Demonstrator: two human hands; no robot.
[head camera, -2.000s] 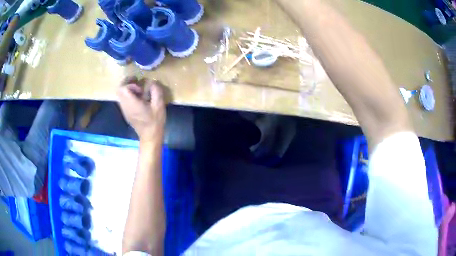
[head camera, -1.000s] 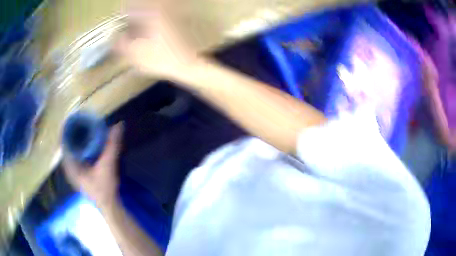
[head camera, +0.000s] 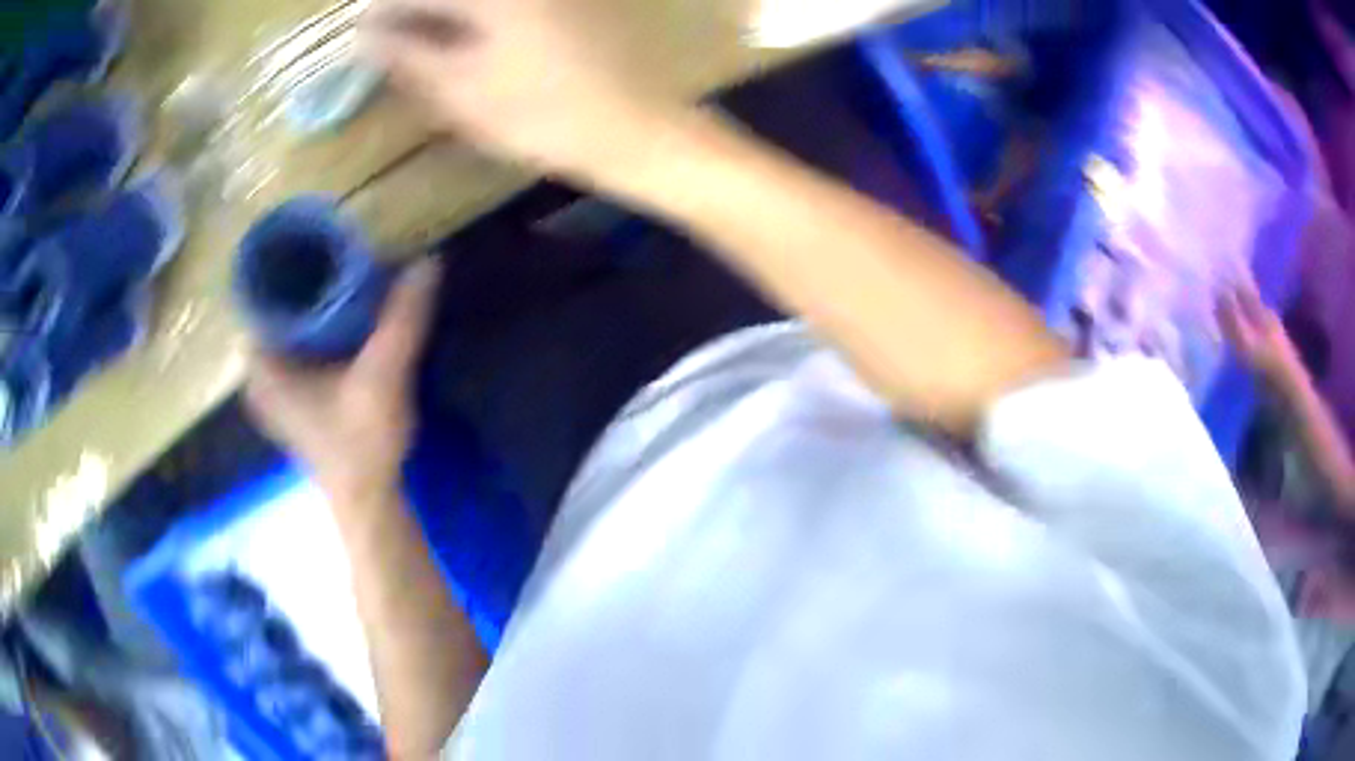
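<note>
My left hand (head camera: 345, 405) holds a blue fabric tube (head camera: 308, 280) at the table's front edge, its round dark opening facing up. My right hand (head camera: 461, 67) is over the table beside the small glue dish (head camera: 330, 95) and the pale applicator sticks (head camera: 297, 42). The right hand is blurred at the top of the picture, and I cannot tell whether it holds a stick. Several blue pieces (head camera: 92, 275) stand in a group at the left on the table (head camera: 89, 446).
The left blue bin (head camera: 223, 520) with dark blue tubes is below my left arm. The right bin (head camera: 1174, 193) holds whitish pieces. Another person's hand (head camera: 1251, 324) is over that bin's side. A further blue bin edge (head camera: 924, 141) lies beside it.
Since two seconds ago my left hand has taken hold of a blue tube, and the view has swung to the right. My right hand has come back to the dish and sticks.
</note>
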